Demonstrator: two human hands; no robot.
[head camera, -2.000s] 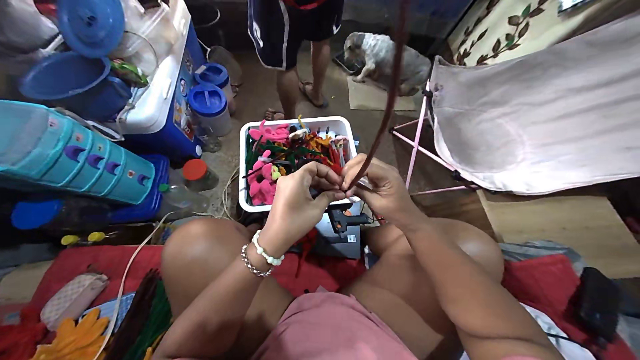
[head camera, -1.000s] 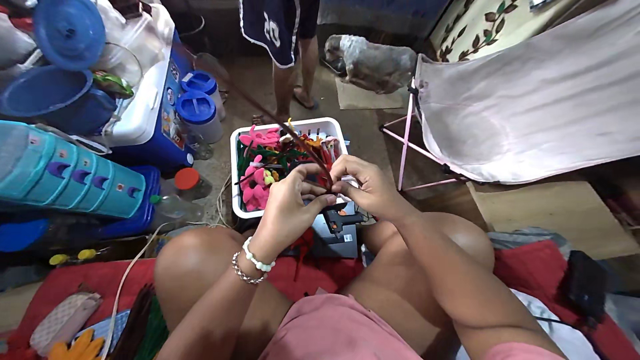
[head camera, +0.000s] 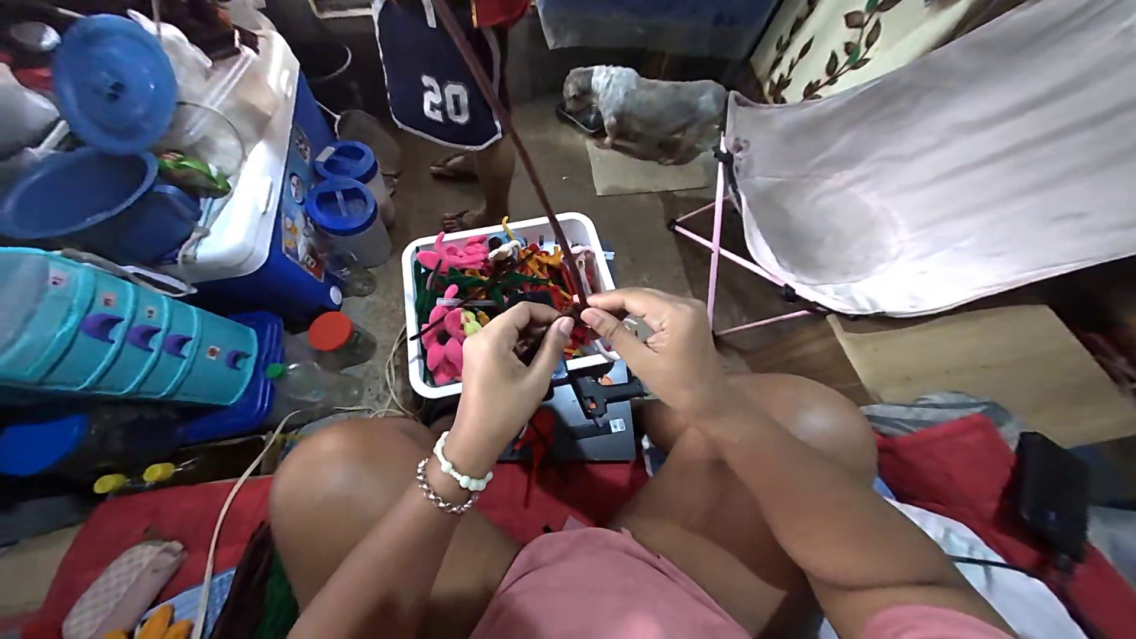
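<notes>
My left hand (head camera: 515, 373) and my right hand (head camera: 661, 346) meet over the near edge of a white plastic basin (head camera: 413, 328). Between their fingertips they pinch the lower end of a dark brown fuzzy stem (head camera: 524, 151), likely a pipe cleaner, whose long free part rises up and to the left. Small brown parts by the left fingers are partly hidden. Pink fuzzy flowers (head camera: 445, 342) and green, orange and red fuzzy pieces fill the basin. Just below the hands, a black hot glue gun (head camera: 608, 390) lies on a grey box (head camera: 577, 426).
A blue and white cooler (head camera: 297, 204), lidded blue jugs (head camera: 351, 217) and a teal drawer unit (head camera: 133, 333) stand left. A person (head camera: 484, 169) stands beyond the basin, near a dog (head camera: 657, 106). Right is a pink-framed fabric chair (head camera: 843, 195). A cable (head camera: 231, 524) crosses red cloth at left.
The brown stem's free part, leaning left over the basin one second ago, now rises more steeply. Both hands stay together at its lower end. The dog's head is lower than two seconds ago.
</notes>
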